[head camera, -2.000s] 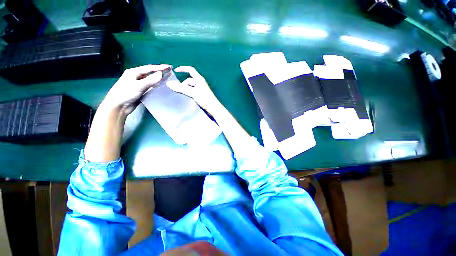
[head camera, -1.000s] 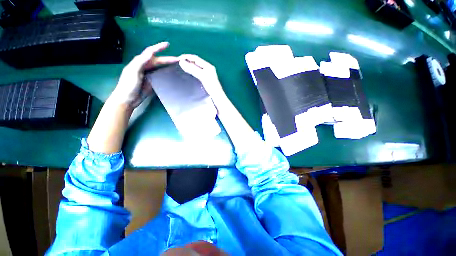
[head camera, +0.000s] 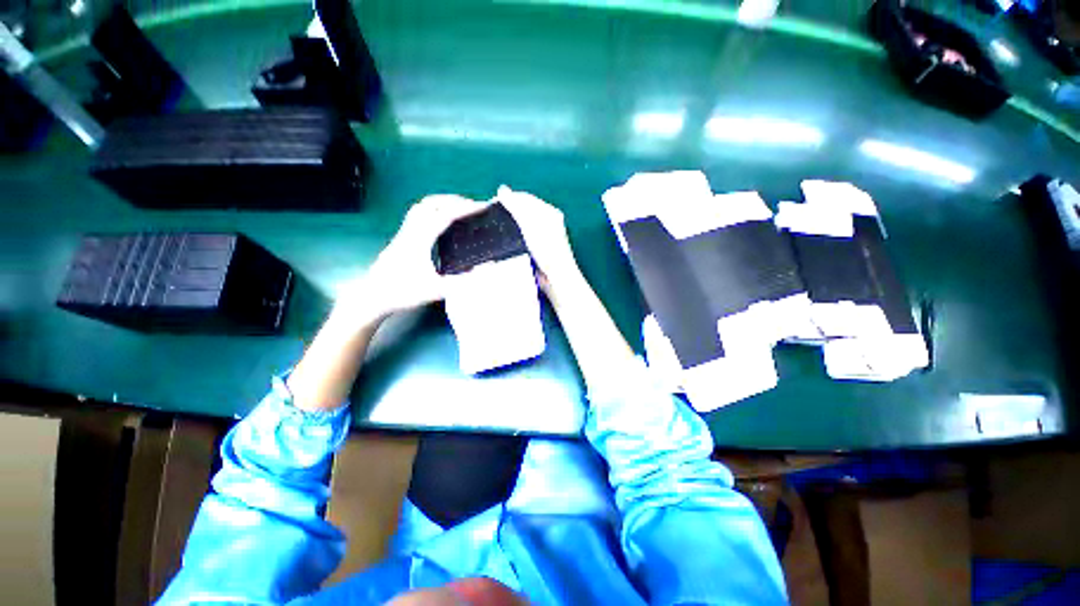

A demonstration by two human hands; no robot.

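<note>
A part-folded carton (head camera: 495,314) is held between both hands above the bench in front of me. Its white flap points toward me and a dark part shows at its far end between the hands. My left hand (head camera: 409,263) grips its left side. My right hand (head camera: 539,234) grips its right and far side. The fingertips on the far side are partly hidden. Two piles of flat carton blanks (head camera: 711,278) with black panels and white stepped flaps lie to the right.
Two rows of black ribbed blocks (head camera: 231,154) stand at left on the green bench (head camera: 497,142). Black boxes with raised lids (head camera: 310,73) stand behind them. An open black bin (head camera: 942,59) is at far right. A white slip (head camera: 1009,414) lies near the right front edge.
The carton has turned more upright in the view, and its dark part now shows between the hands. The left hand has closed around its side. The whole view has shifted.
</note>
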